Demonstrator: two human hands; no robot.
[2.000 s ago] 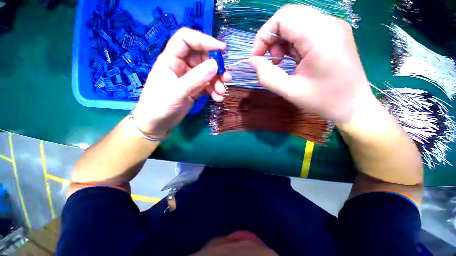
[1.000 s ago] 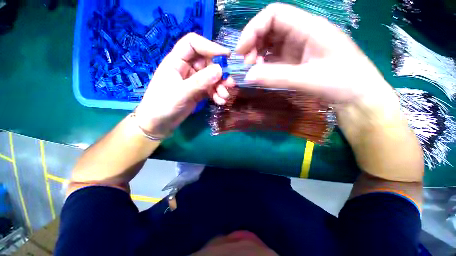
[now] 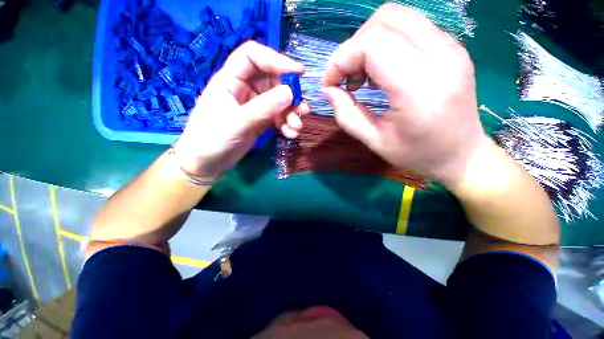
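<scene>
My left hand (image 3: 248,106) pinches a small blue connector housing (image 3: 292,89) between thumb and fingers, beside the bin's right edge. My right hand (image 3: 410,93) is just right of it, thumb and index fingertips pinched together on a thin pale wire. The wire's near tip is too small to make out. Its tail (image 3: 493,114) shows past the right side of the hand. A gap shows between the right fingertips and the housing. Under the hands lie a pale wire bundle (image 3: 310,58) and a brown wire bundle (image 3: 331,151).
A blue bin (image 3: 102,86) of loose blue housings stands at left. Green wires (image 3: 424,9) lie at the far side. White wires (image 3: 559,79) and a dark-centred bundle with white ends (image 3: 553,155) lie at right. A yellow strip (image 3: 405,210) marks the green bench near its front edge.
The wire seen between the hands two seconds ago no longer spans to the housing. The right hand was blurred over the pale bundle, and is now slightly back from the housing. The left hand has barely moved.
</scene>
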